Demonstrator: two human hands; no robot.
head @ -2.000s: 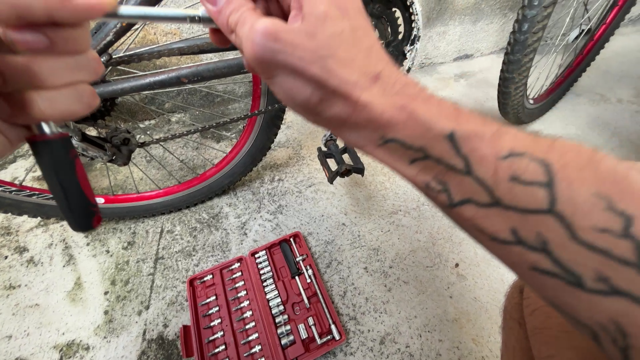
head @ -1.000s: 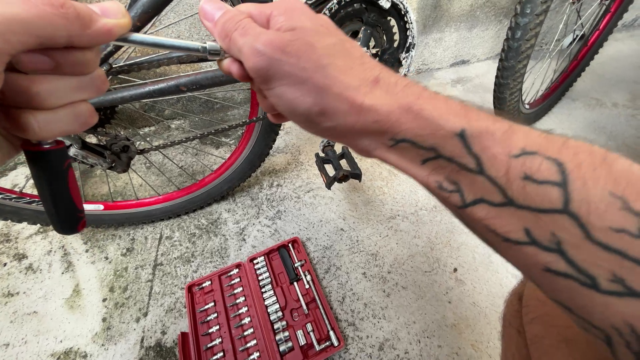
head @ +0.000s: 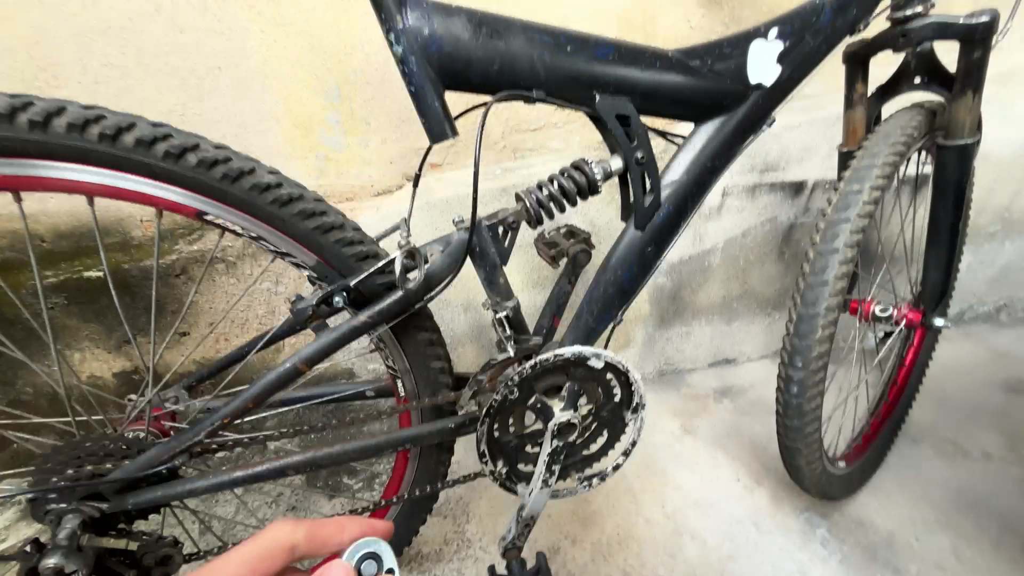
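Observation:
At the bottom edge, left of centre, my left hand (head: 292, 548) is partly in view, its fingers closed around a ratchet wrench (head: 370, 558). The round metal head of the wrench shows at the fingertips, while its handle is mostly hidden by the hand and the frame edge. Just beyond the hand lie the bicycle's chain (head: 428, 490) and rear tire (head: 424, 512). To the right are the worn chainring (head: 632, 408) and the crank arm (head: 546, 464), which points down. My right hand is out of view.
A dark full-suspension bicycle frame (head: 552, 68) spans the view, with a coil shock (head: 560, 194) and a rear cassette (head: 84, 476). Its front wheel (head: 808, 352) stands at the right. Behind is a stained wall (head: 264, 72); a pedal (head: 520, 566) is cut off at the bottom.
The view has swung up to the bicycle frame, and the red socket case has left it. Both hands were around the tool and its metal shaft; now only my left hand shows, low in view.

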